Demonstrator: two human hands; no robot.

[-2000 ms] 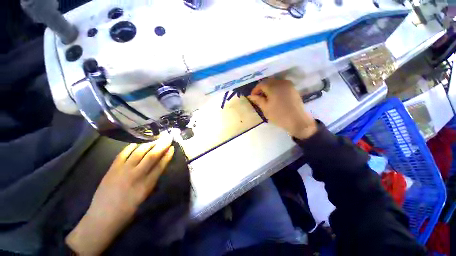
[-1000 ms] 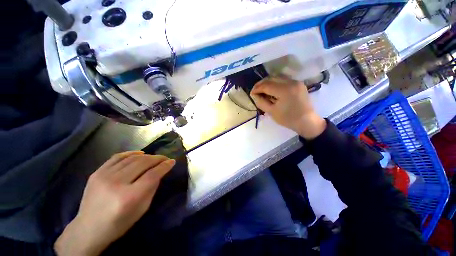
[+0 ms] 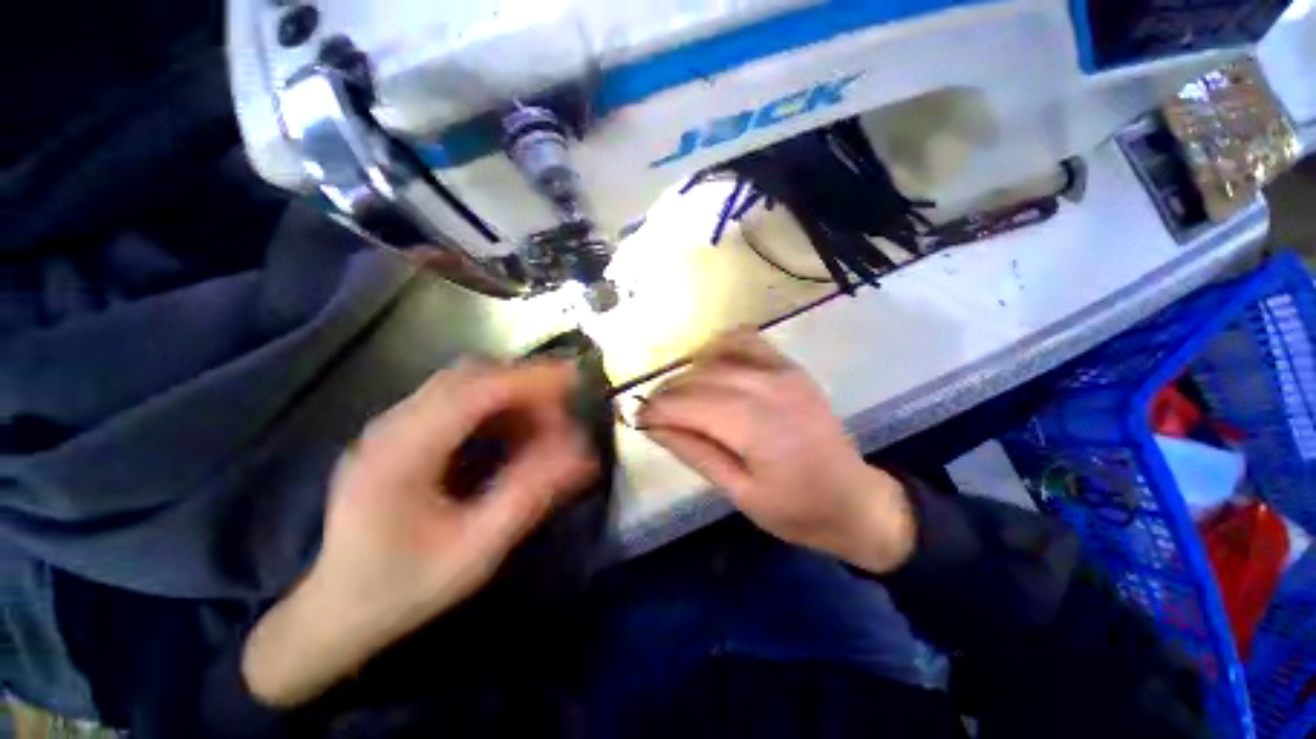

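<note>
The dark grey garment (image 3: 332,311) is heaped left of the needle, its edge beside the lit presser foot (image 3: 596,293). My left hand (image 3: 455,484) is over the garment edge just below the needle, blurred, thumb and fingers curled together at the cloth. My right hand (image 3: 772,440) is to its right over the bed's front, its fingertips pinched on a small dark loop strip (image 3: 639,416). Part of that strip is hidden by the fingers. The bunch of black loop strips (image 3: 837,195) lies under the machine arm.
The white sewing machine (image 3: 650,87) spans the top. A shiny curved guard (image 3: 339,152) is at its left end. A wrapped brownish packet (image 3: 1231,123) sits by a dark tray recess (image 3: 1163,176) at right. A blue basket (image 3: 1155,477) with red and white items is lower right.
My right hand has moved from the strip bunch left and down toward the garment edge. My left hand has moved right and curled. The view has shifted, and the bunch is now uncovered.
</note>
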